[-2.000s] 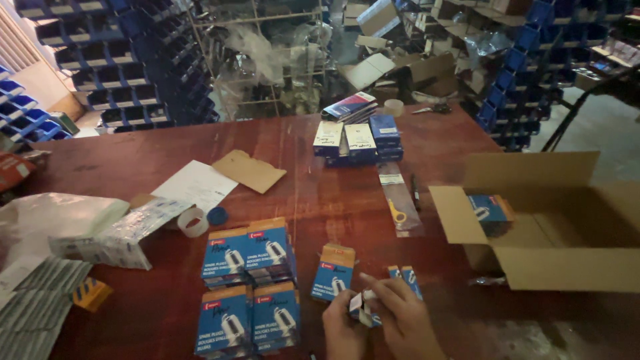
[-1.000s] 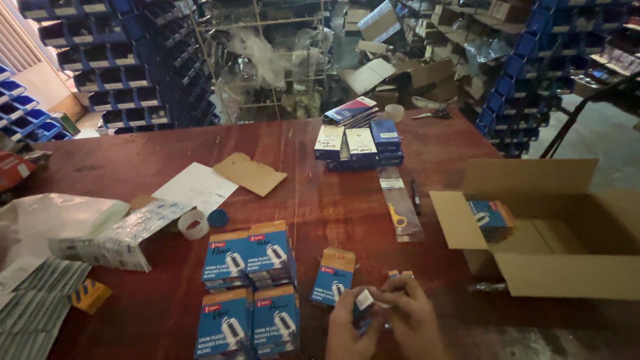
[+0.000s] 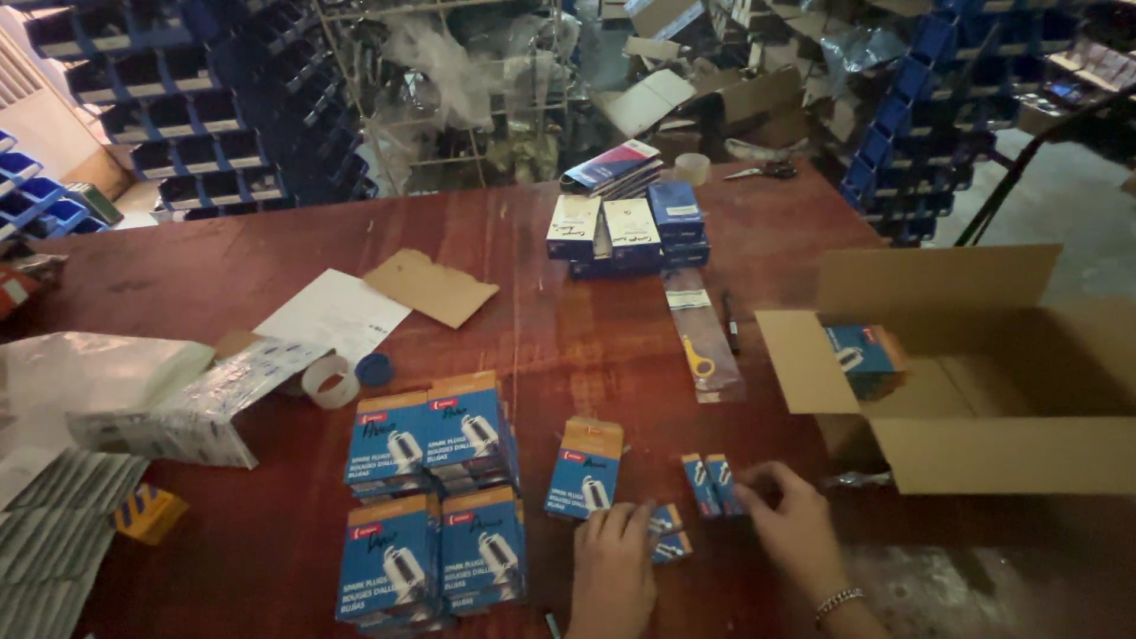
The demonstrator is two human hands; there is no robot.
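Two small blue-and-orange spark plug boxes (image 3: 713,485) lie side by side on the table; my right hand (image 3: 785,515) touches the right one with its fingertips. My left hand (image 3: 614,564) rests beside two more small boxes (image 3: 667,534), its fingertips at the lower edge of a larger spark plug carton (image 3: 583,470); whether it grips anything is hidden. Left of it stand four stacks of spark plug cartons (image 3: 430,497) in a square block.
An open cardboard box (image 3: 985,453) at right holds spark plug cartons (image 3: 865,359). Further back are stacked blue and white boxes (image 3: 626,226), a tape roll (image 3: 691,169), scissors (image 3: 763,170) and a bagged yellow-handled item (image 3: 701,346). Plastic wrap (image 3: 106,368) and another tape roll (image 3: 331,382) lie left.
My hands were close together around a small box; now they are apart. My right hand has moved right, to the pair of small boxes, and the left is down by the larger carton.
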